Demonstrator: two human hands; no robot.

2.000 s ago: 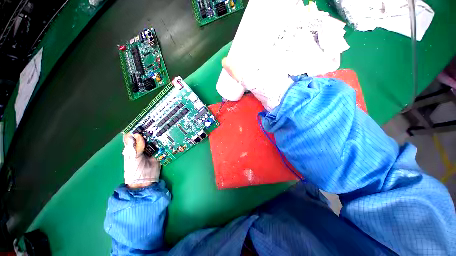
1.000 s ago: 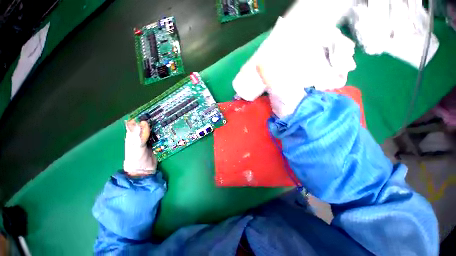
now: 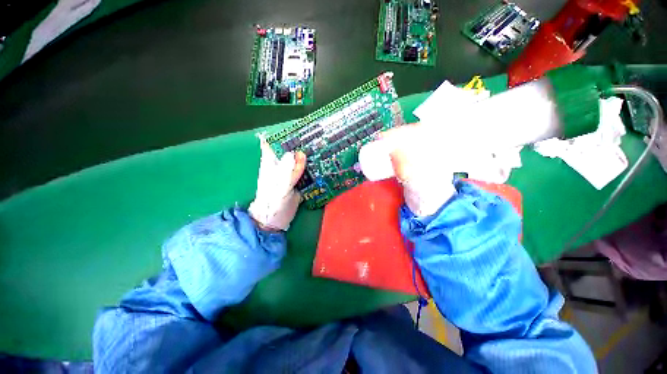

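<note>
My gloved left hand (image 3: 279,184) grips a green circuit board (image 3: 340,139) at its left end, thumb on top. The board is tilted, with its green terminal row toward the belt and a red part at its upper right corner. My gloved right hand (image 3: 420,172) is closed around a thick white dispensing syringe (image 3: 505,117) with a green cap at its rear. The syringe's front end is over the lower part of the board; whether the nozzle touches it cannot be told. The red pad (image 3: 366,237) lies below, partly under my right sleeve.
Several boards lie on the dark belt (image 3: 175,80), one at the upper left (image 3: 281,66). A red tool holder (image 3: 552,40) stands at upper right. White wipes (image 3: 596,150) and a pale air hose (image 3: 651,139) are at right. A pink sleeve (image 3: 640,256) shows at the right edge.
The view has shifted, and the held board appears farther right and higher. The syringe has come over the board from the right, and its green cap and the red holder now show.
</note>
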